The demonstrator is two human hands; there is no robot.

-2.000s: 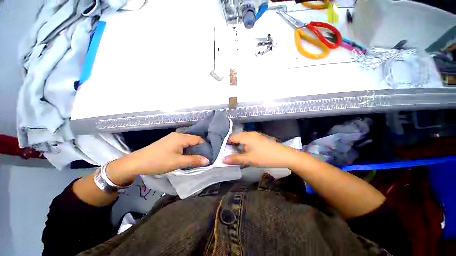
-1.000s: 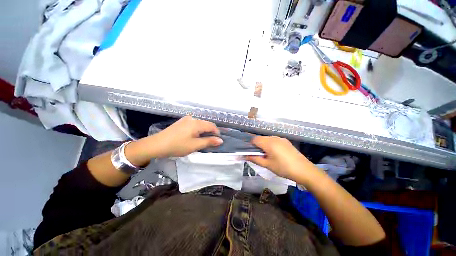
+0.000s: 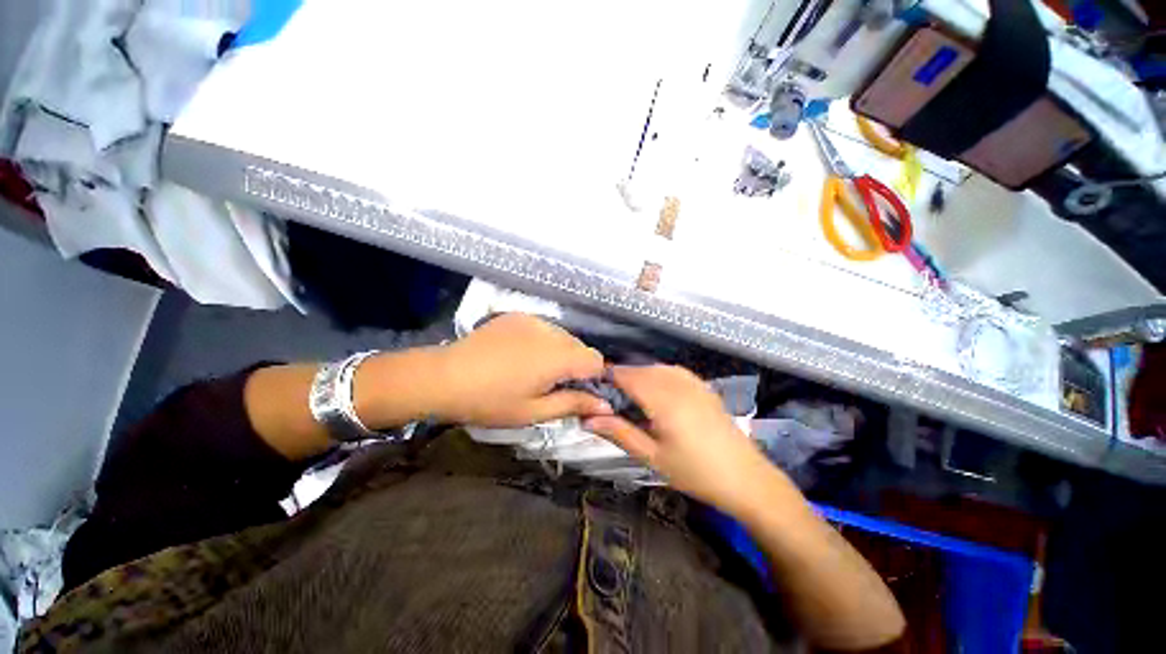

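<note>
The dark grey waistband casing point(image 3: 623, 401) is bunched small between my two hands, in front of my waist and below the table edge. My left hand point(image 3: 518, 371) grips it from the left, thumb and fingers pinched. My right hand point(image 3: 678, 422) grips it from the right, close beside the left fingertips. The white garment body point(image 3: 544, 441) hangs below my hands over my lap, partly hidden by them. No threader or cord can be made out in the hands.
The white table point(image 3: 448, 115) has a ruler strip along its front edge. Scissors point(image 3: 867, 215) lie by the sewing machine with a phone point(image 3: 978, 109) strapped on. A clear cord tangle point(image 3: 1004, 339) lies right. Pale garments point(image 3: 115, 141) are heaped left. A blue bin point(image 3: 985, 594) stands below right.
The waistband was open, then stretched flat between my hands; now it is bunched and my hands are close together. The view has turned, so the table slants down to the right.
</note>
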